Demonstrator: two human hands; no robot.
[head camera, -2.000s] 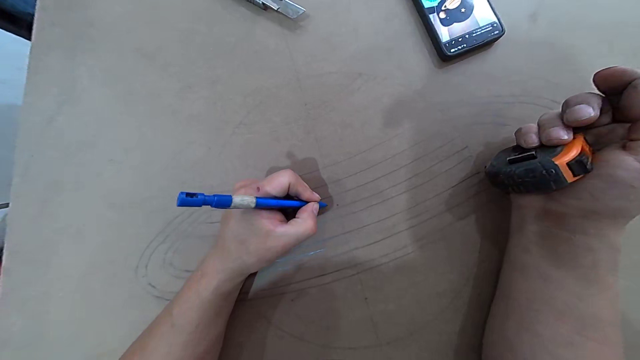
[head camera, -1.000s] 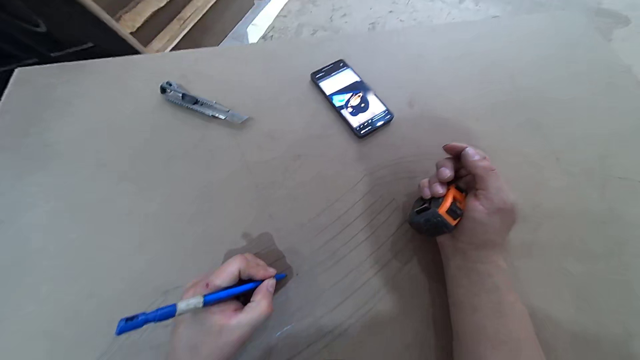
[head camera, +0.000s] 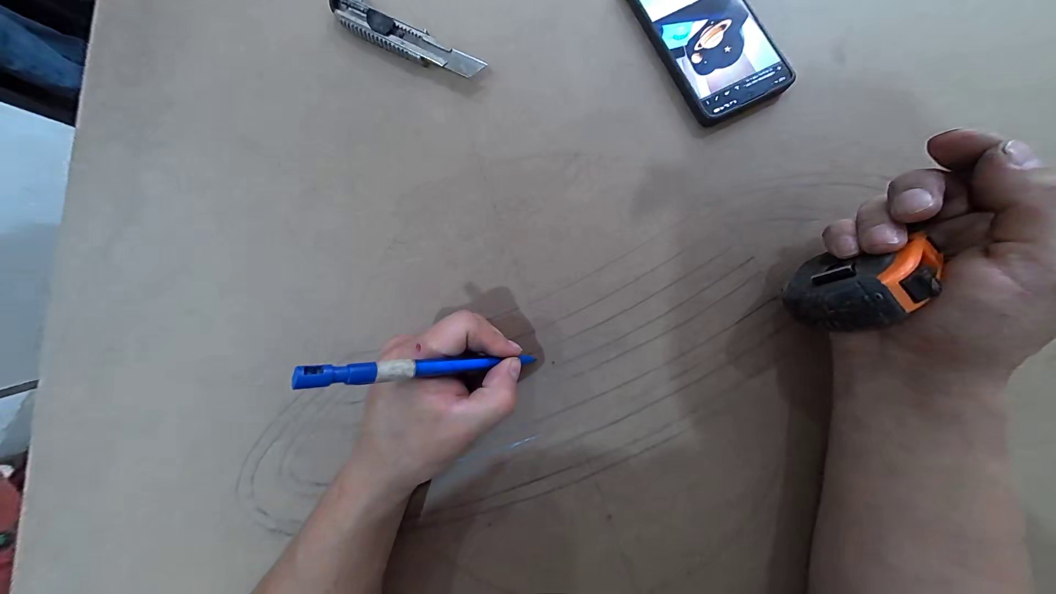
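On a brown board (head camera: 206, 214), my left hand (head camera: 445, 396) grips a blue marking pencil (head camera: 355, 374) with a pale tape band around its barrel. The pencil lies nearly level in the view, its tip at the board's surface. My right hand (head camera: 965, 223) rests at the right, palm turned up, fingers curled around a black and orange tape measure (head camera: 858, 285); no blade shows out of it. Curved, roughly parallel pencil lines (head camera: 660, 330) run between the hands, and looped lines (head camera: 272, 470) lie left of my left wrist. My left hand and forearm hide part of the drawing.
A snap-off utility knife (head camera: 404, 40) lies at the top with its blade out. Right of it is a smartphone (head camera: 714, 54), its lit screen showing a picture with a ringed planet. The board's left edge runs down the view, with dark blue cloth (head camera: 37, 49) beyond its upper part.
The view has shifted and turned over the board between frames. Both hands keep their holds, on the pencil and on the tape measure.
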